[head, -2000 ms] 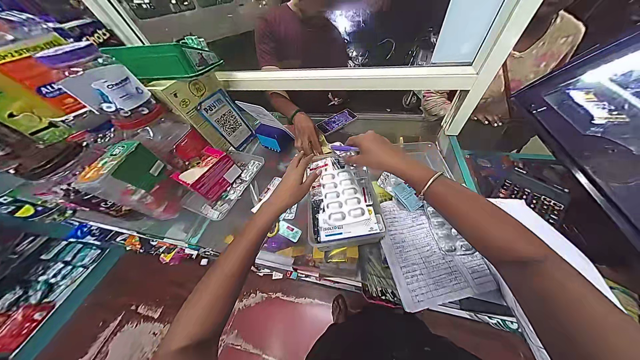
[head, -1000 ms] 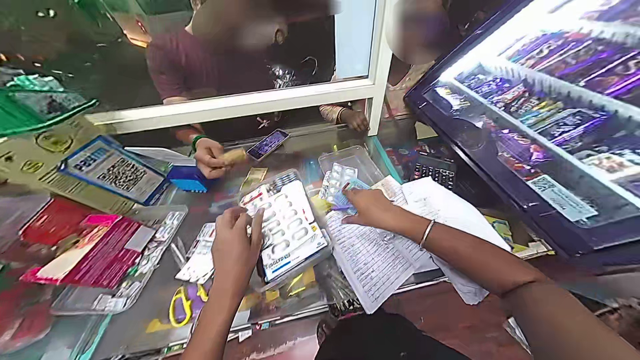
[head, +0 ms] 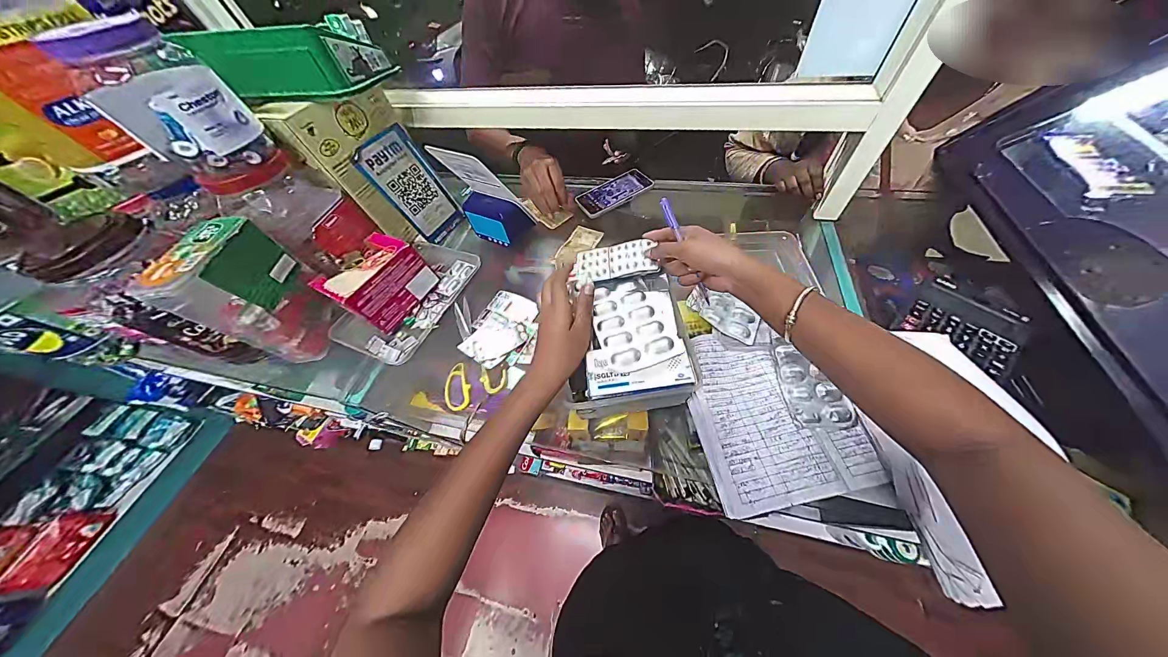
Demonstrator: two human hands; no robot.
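Above a clear plastic tray (head: 639, 400) on the glass counter, my left hand (head: 564, 319) and my right hand (head: 698, 260) hold a small-dot blister strip (head: 618, 261) between them by its ends. A purple pen (head: 671, 217) also sticks up from my right hand. Inside the tray lie a blister pack of large tablets (head: 634, 328) and a white medicine box (head: 639, 376). Under my right wrist sits another blister strip (head: 733, 315). Handwritten sheets (head: 766, 438) lie right of the tray, with a silver blister pack (head: 812, 388) on them.
Across the counter, a person's hand (head: 545, 182) touches a banknote (head: 547, 215) beside a phone (head: 614, 192). Another person's hand (head: 796, 175) rests by the window frame. Yellow-handled scissors (head: 458, 388), plastic jars (head: 246, 173) and a pink box (head: 388, 283) stand left; a calculator (head: 967, 328) lies right.
My right hand has moved from beside the tray to above its far end, and a small-dot strip is now between my hands. The phone across the counter lies near the other person's hand. The view has swung left.
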